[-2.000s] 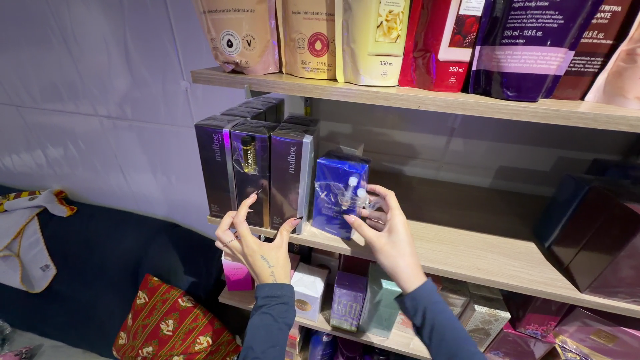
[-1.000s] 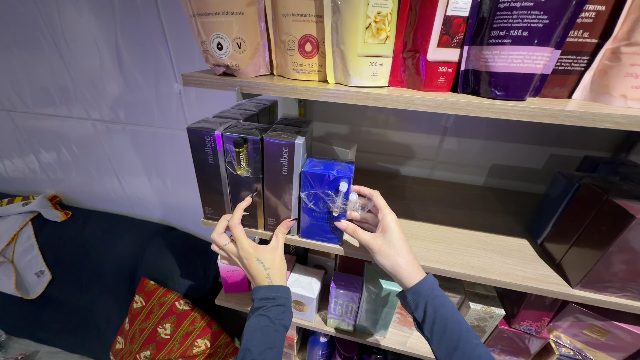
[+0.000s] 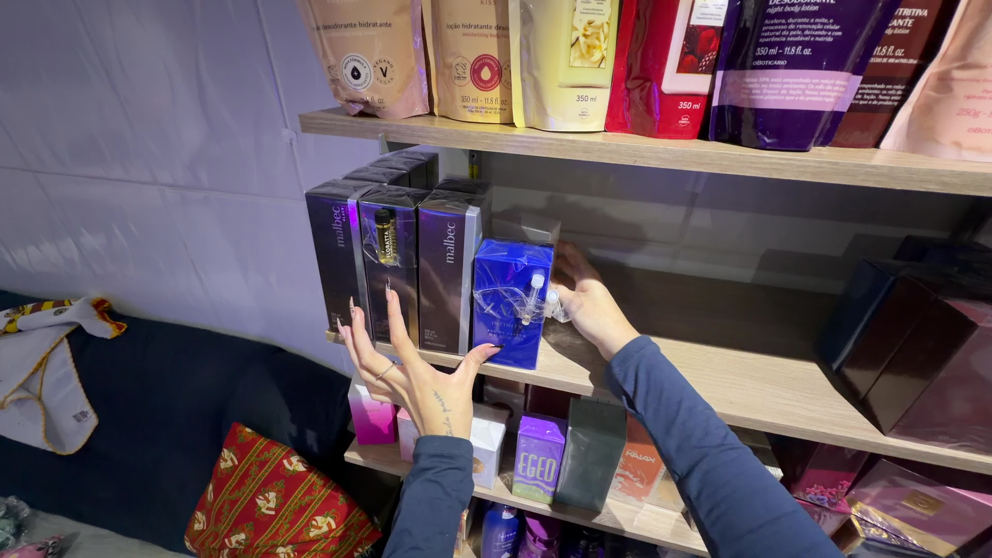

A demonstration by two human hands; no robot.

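Note:
A blue perfume box (image 3: 504,310) with small sample vials (image 3: 533,291) in clear wrap on its front stands at the edge of the middle shelf. Dark Malbec boxes (image 3: 449,279) are lined up to its left, one with a yellowish sample vial (image 3: 384,236) on its front. My left hand (image 3: 418,372) is spread before these boxes, its thumb at the lower front of the blue box and its fingers apart. My right hand (image 3: 593,306) is at the right side of the blue box, its fingertips partly hidden behind it; whether they grip anything is unclear.
Lotion pouches (image 3: 566,70) stand on the wooden shelf above (image 3: 620,147). More boxes (image 3: 540,457) line the shelf below. Large dark boxes (image 3: 914,349) stand at the right of the middle shelf. At lower left are a dark sofa (image 3: 178,380), a red patterned cushion (image 3: 271,496) and a white cloth (image 3: 46,395).
My right hand has moved from the front of the blue box to its right side and back. The blue box now stands closer to the Malbec boxes than two seconds ago. My left thumb has reached the blue box.

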